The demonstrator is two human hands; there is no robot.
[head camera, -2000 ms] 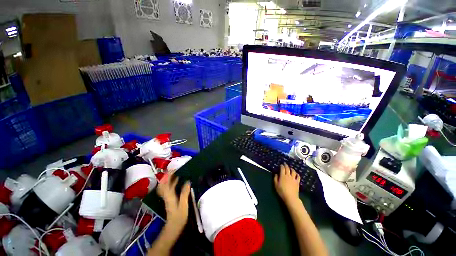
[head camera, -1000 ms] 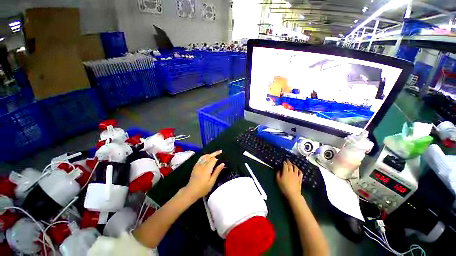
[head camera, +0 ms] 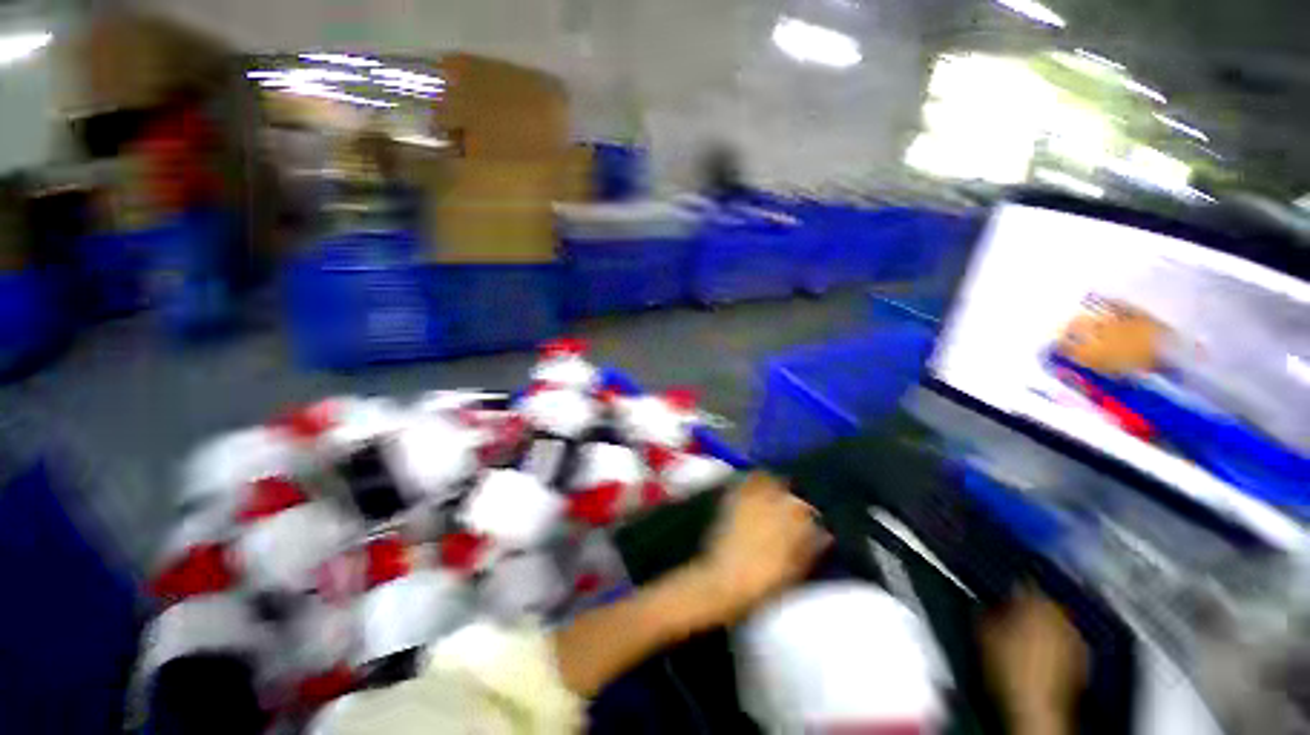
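Observation:
The frame is blurred by head motion. A white security camera [head camera: 841, 653] stands on the dark green desk at the bottom right of centre, its red end cut off by the lower edge. My left hand [head camera: 762, 539] is at the camera's upper left, with fingers bent; whether it touches the camera is unclear. My right hand [head camera: 1032, 653] is blurred over the black keyboard [head camera: 1099, 610], right of the camera. The monitor [head camera: 1135, 359] shows a live picture with brown, red and blue shapes.
A blue crate heaped with white and red cameras [head camera: 510, 506] stands left of the desk. An empty-looking blue crate [head camera: 826, 395] is behind the desk. More blue crates [head camera: 625, 270] and brown cardboard [head camera: 496, 158] line the wall. A blurred person in red [head camera: 180, 158] is far left.
The view has swung left, so the desk, monitor and both hands sit further right. My left hand's fingers have bent from spread. The monitor picture has shifted and blurred.

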